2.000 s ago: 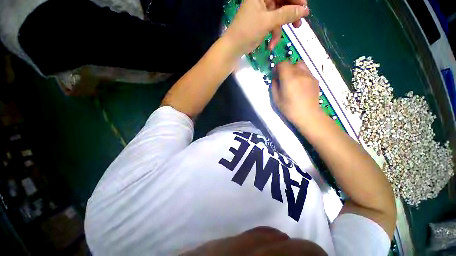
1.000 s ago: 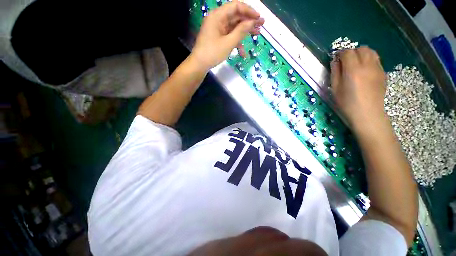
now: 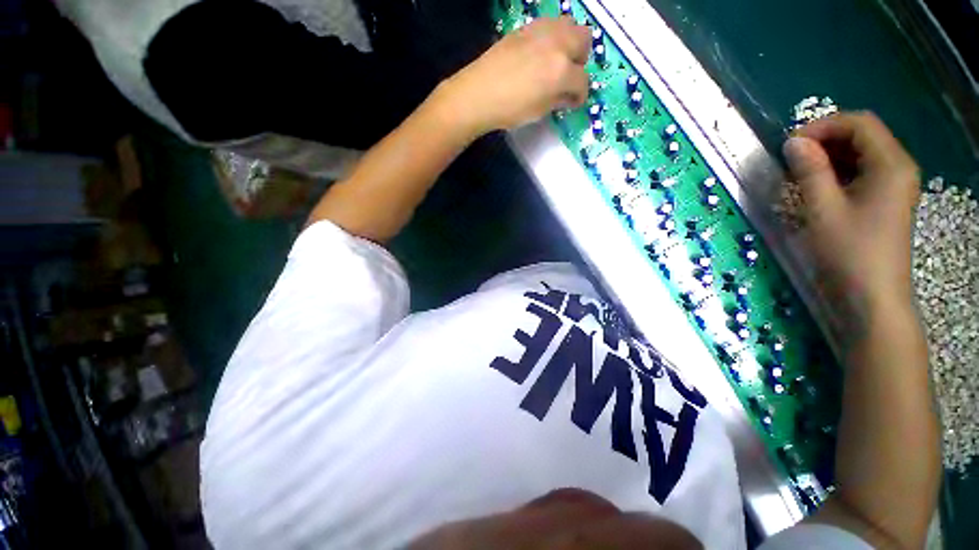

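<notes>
The green circuit board strip (image 3: 644,183) runs diagonally, dotted with small white and dark blue-black parts. My left hand (image 3: 534,73) is over its upper end, fingers bent down towards the board; its fingertips are partly hidden, so I cannot see if it holds a part. My right hand (image 3: 859,199) is beyond the far rail, beside the pile of small white components (image 3: 950,312), thumb and index finger curled close together. Whether a component is between them cannot be told. A small separate cluster of white components (image 3: 814,109) shows just past its fingers.
Silver-white rails run along both sides of the board, the far rail (image 3: 687,75) and the bright near rail (image 3: 612,242). A dark seat-like shape with pale cloth is at the upper left. Blurred boxes and shelving stand at the far left.
My left hand has gone from raised with spread fingers to bent down over the board. My right hand has turned, its thumb and index finger now visible beside the pile. The view has shifted.
</notes>
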